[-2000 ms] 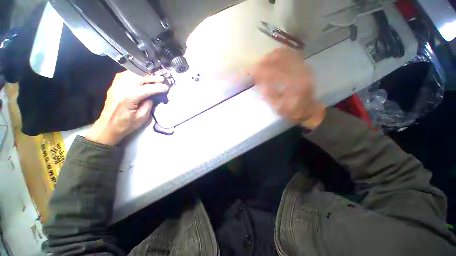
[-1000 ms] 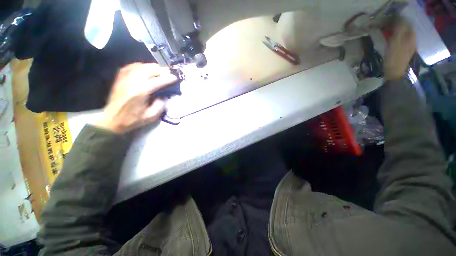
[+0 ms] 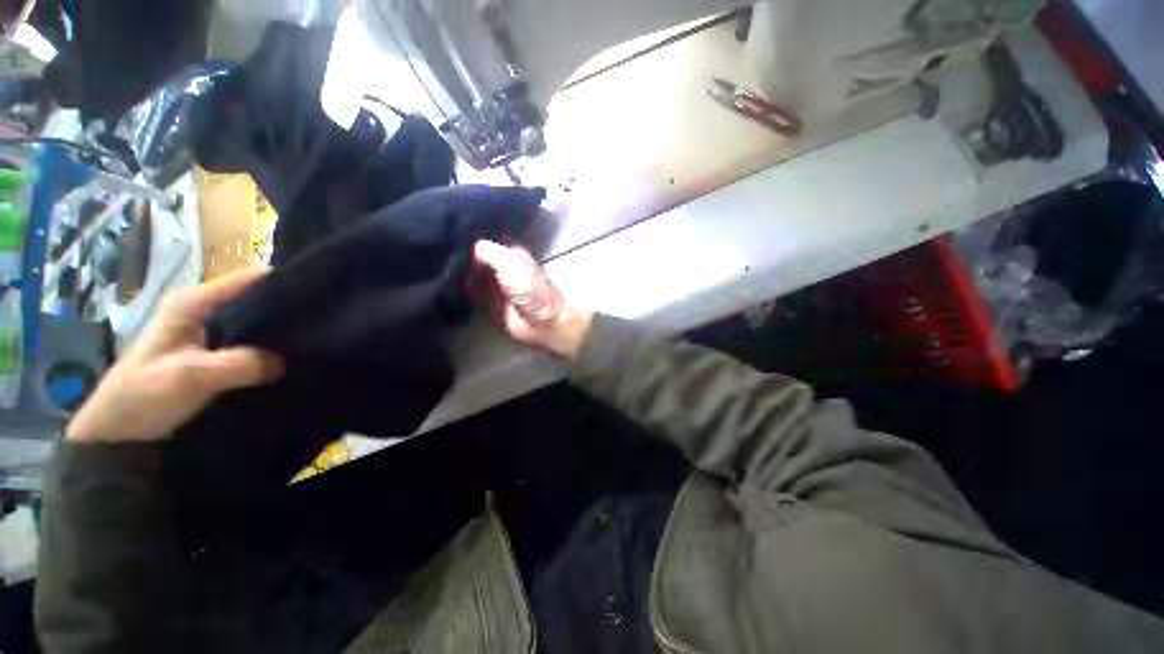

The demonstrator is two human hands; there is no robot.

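Observation:
A large black garment body (image 3: 370,300) is stretched between my two hands in front of the needle, over the table's front edge. My left hand (image 3: 172,364) grips its left end, thumb on top. My right hand (image 3: 521,291) holds its right edge near the front of the machine bed (image 3: 715,236); some fingertips are hidden by the cloth. More dark cloth lies behind, left of the needle. The presser foot and needle (image 3: 513,171) stand just behind the cloth's far corner, apart from my hands.
Thread snips (image 3: 756,106) lie on the bed right of the needle. A black cable coil (image 3: 1021,125) is at the table's right end. A red plastic basket (image 3: 932,319) and clear plastic bag (image 3: 1053,300) are below right. A blue-grey device (image 3: 77,364) stands far left.
My left hand has moved left and away from the needle. My right hand has come back from the far right and taken hold of the garment, which now spreads over the front edge.

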